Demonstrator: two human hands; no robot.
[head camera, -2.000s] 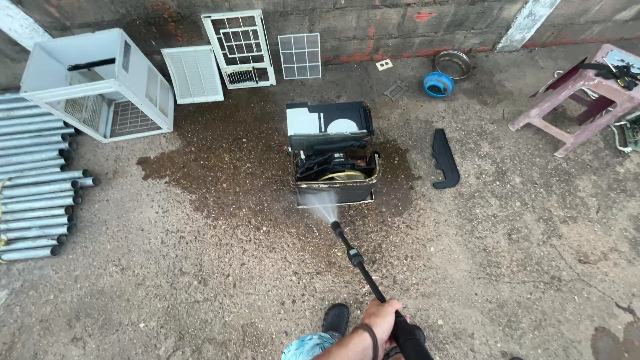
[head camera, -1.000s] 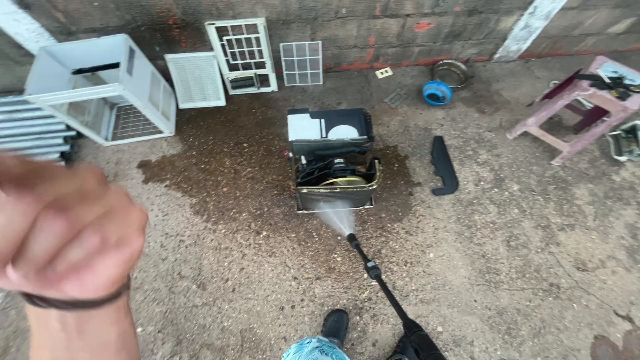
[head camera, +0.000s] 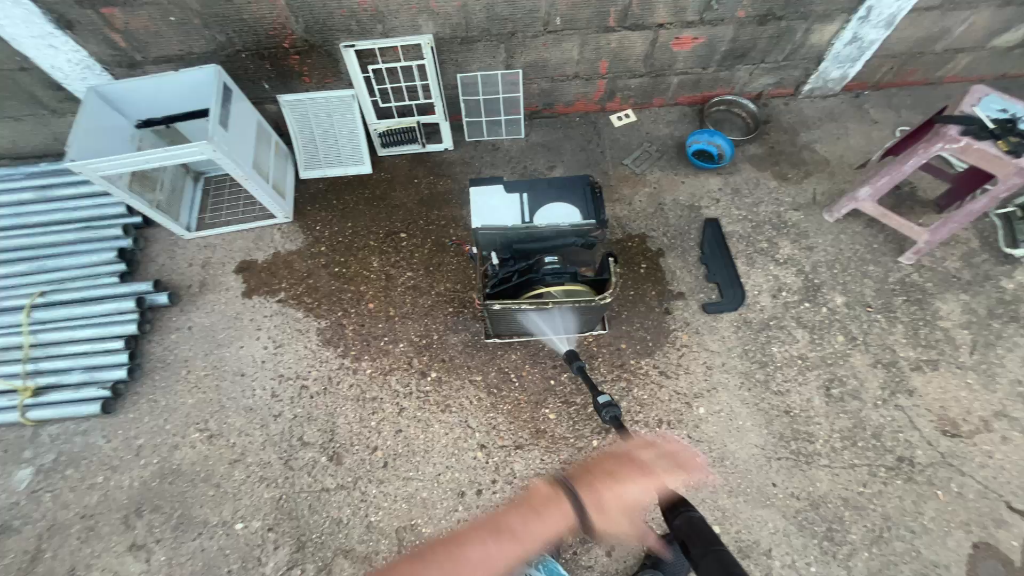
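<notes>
My left hand (head camera: 632, 488), bare with a dark wristband, is motion-blurred over the black pressure-washer wand (head camera: 606, 408), its thumb and fingers spread apart. The wand's lower part runs out at the bottom edge; my right hand is not visible. From the nozzle (head camera: 573, 361) a white fan of spray hits the finned coil (head camera: 512, 322) on the near side of an opened window air conditioner (head camera: 544, 256). Its yellowish round part (head camera: 560, 293) shows behind the coil's top edge. A dark wet patch (head camera: 384, 280) surrounds the unit.
Metal pipes (head camera: 64, 320) and a white casing (head camera: 256, 160) stand left. A louvred panel (head camera: 326, 134), front grille (head camera: 400, 88) and mesh filter (head camera: 491, 106) lean near the block wall. Right are a black foam piece (head camera: 720, 264), blue bowl (head camera: 709, 149), metal pan (head camera: 733, 117) and pink stool (head camera: 944, 172).
My left hand held the wand two seconds ago, was raised at the far left one second ago, and is now back over the wand. The spray continues against the coil.
</notes>
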